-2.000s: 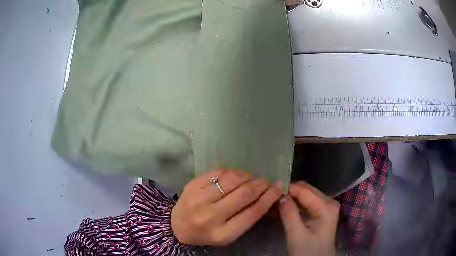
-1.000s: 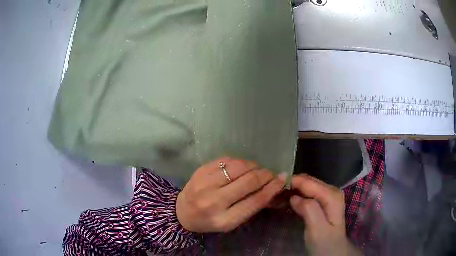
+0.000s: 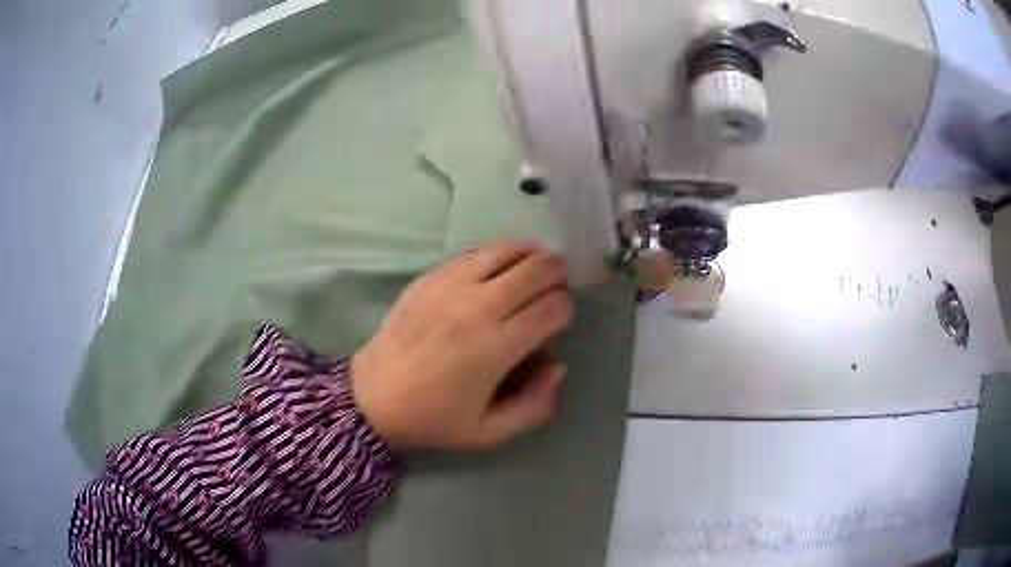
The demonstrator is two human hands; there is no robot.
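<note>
Sage-green fabric panels (image 3: pixel 299 188) lie over the table left of and under the sewing machine head (image 3: pixel 554 100). Their right edge runs down from near the presser foot (image 3: pixel 632 260). My left hand (image 3: pixel 466 349) lies on the green cloth just left of the foot, with its fingers curled and fingertips near the base of the head. Whether it pinches the cloth is hidden. My right hand is out of view.
The cream-white machine bed (image 3: pixel 776 343) is right of the foot. The blurred ruler scale (image 3: pixel 787 532) is at the lower right. A green cut piece (image 3: pixel 987 476) shows at the right edge. Tension parts (image 3: pixel 726 94) stick out of the head.
The view has shifted up to the machine head. My left hand has left the cloth's near corner and lies beside the foot. My right hand has gone out of view.
</note>
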